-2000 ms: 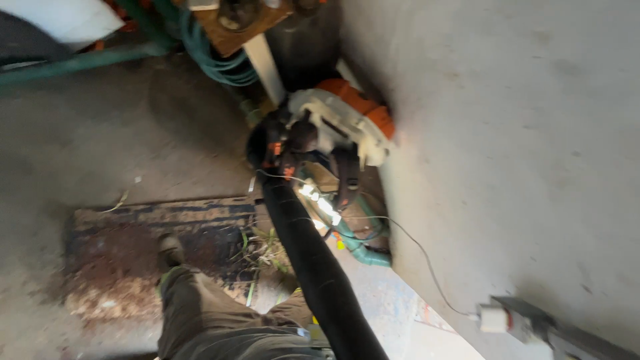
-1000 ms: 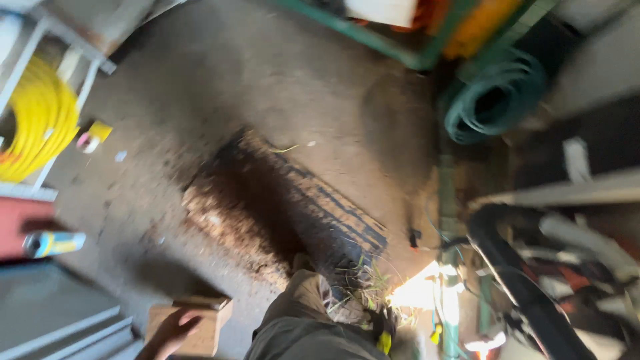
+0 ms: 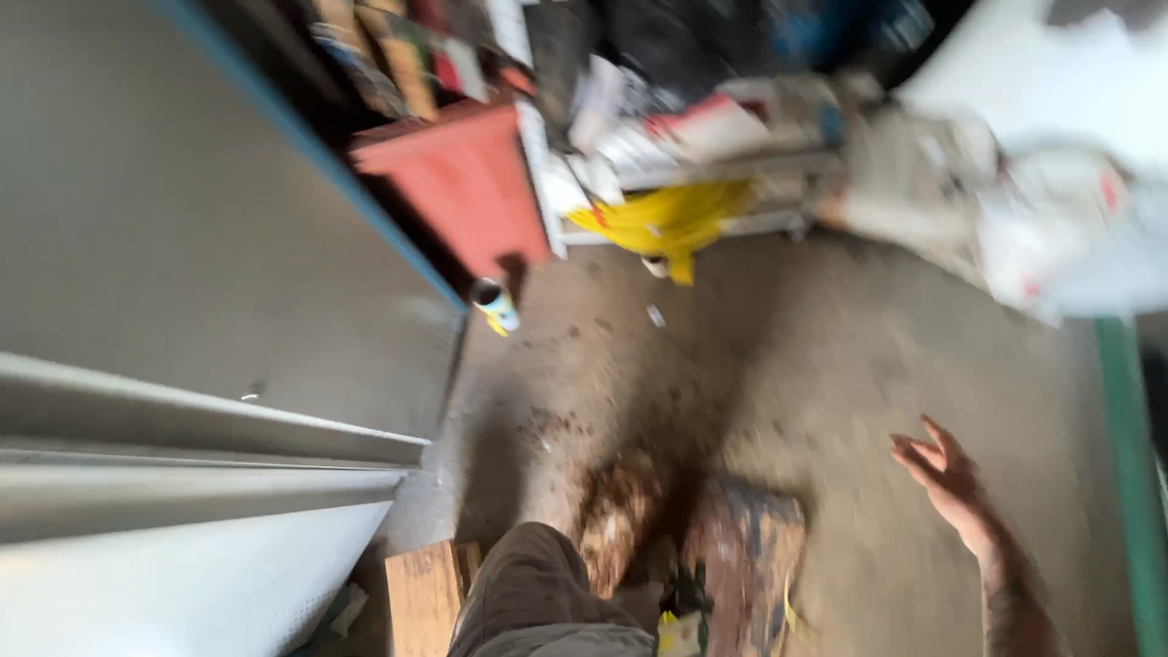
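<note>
My right hand [image 3: 944,474] hangs over the concrete floor at the lower right, its fingers apart and nothing in them. My left hand is out of the frame. Below, between my legs and the bare floor, lies a worn, dirt-covered mat [image 3: 748,547]. A wooden block or box [image 3: 424,593] stands beside my leg at the lower left. On the floor by the grey panels is a light blue cylindrical can [image 3: 497,306]. The picture is blurred by motion.
A red bin or cabinet [image 3: 465,182] stands at the upper left, beside a white rack with a yellow coil [image 3: 675,219]. White and beige sacks [image 3: 1022,201] are piled at the upper right. Large grey panels [image 3: 228,228] fill the left side; a green bar [image 3: 1131,474] runs along the right edge.
The view has swung strongly, from the orange-and-white machine with the black hose towards the red bin and grey panels. My right hand has come into view at the right.
</note>
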